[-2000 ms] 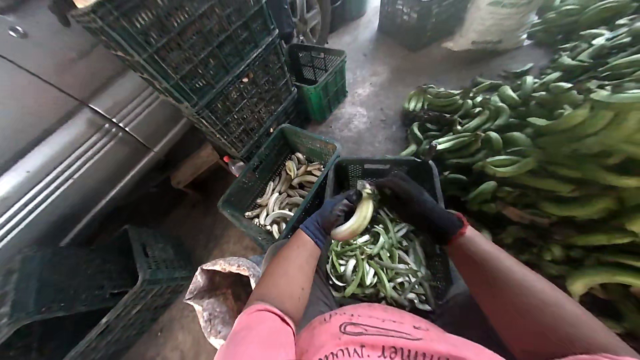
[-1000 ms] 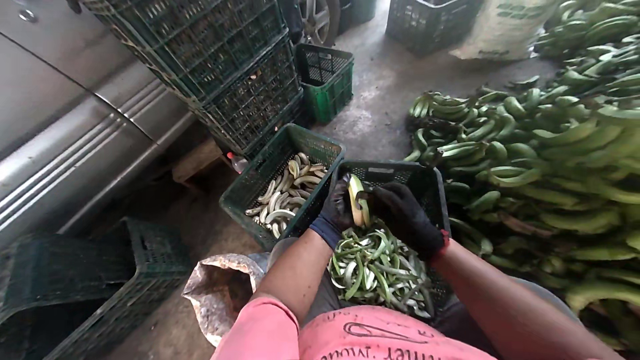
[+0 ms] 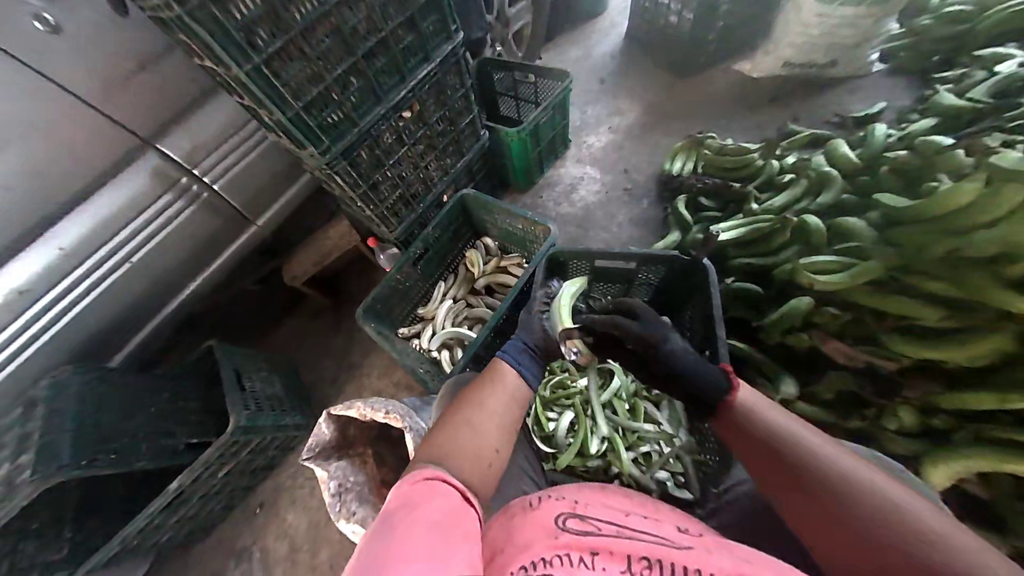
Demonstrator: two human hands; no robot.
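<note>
My left hand [image 3: 538,324], in a dark glove, grips a partly peeled green plantain or banana [image 3: 568,308] above a dark plastic crate [image 3: 716,296]. My right hand [image 3: 652,344], gloved in black with a red band at the wrist, is at the fruit's lower right side, its fingers touching or very close to it; whether it holds a tool is hidden. Below both hands, green and white peel strips [image 3: 612,424] heap up in the crate. Adjoining on the left, a green crate [image 3: 384,320] contains many peeled fruits [image 3: 460,304].
Heaped bunches of green fruit [image 3: 840,264] cover the floor at right. Stacked crates [image 3: 376,120] and a small green crate [image 3: 528,136] stand beyond. At left are a vehicle's side [image 3: 120,160], a tipped crate [image 3: 232,424] and an open sack [image 3: 360,464]; a bottle [image 3: 386,254] stands near the stack.
The fruit has stayed in my left hand while both hands shifted and its tilt changed. My right hand has moved lower along the fruit since the frame of one second ago.
</note>
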